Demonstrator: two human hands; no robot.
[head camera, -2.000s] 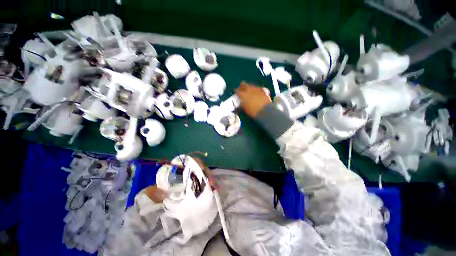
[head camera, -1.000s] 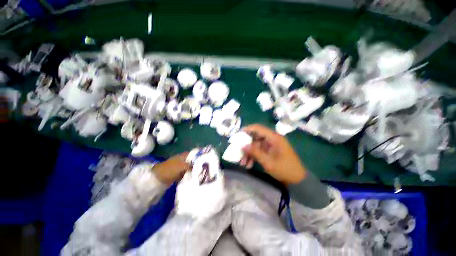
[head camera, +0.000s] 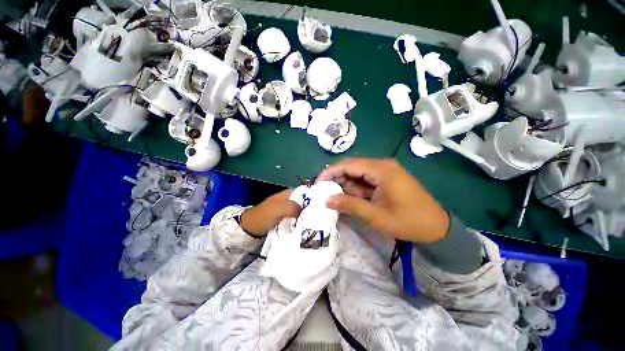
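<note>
A white camera body housing (head camera: 291, 257) is held over my lap, with a dark opening in its lower part and wires at its top end. My left hand (head camera: 268, 211) grips its upper left side. My right hand (head camera: 390, 199) holds a small white cover (head camera: 327, 193) against the top of the housing; the two overlap, and I cannot tell whether they are joined. Thin wires (head camera: 305, 180) stick out above. The fingertips behind the cover are hidden.
Camera bodies pile up on the green bench (head camera: 370, 72), at left (head camera: 113, 62) and right (head camera: 582, 113). Loose round shells (head camera: 323, 75) lie mid-bench. Blue crates with white parts stand below, at left (head camera: 92, 226) and right (head camera: 572, 274).
My right hand reached to the mid-bench parts, came back with a small white cover, and has moved left to the housing. The housing now stands more upright in my left hand.
</note>
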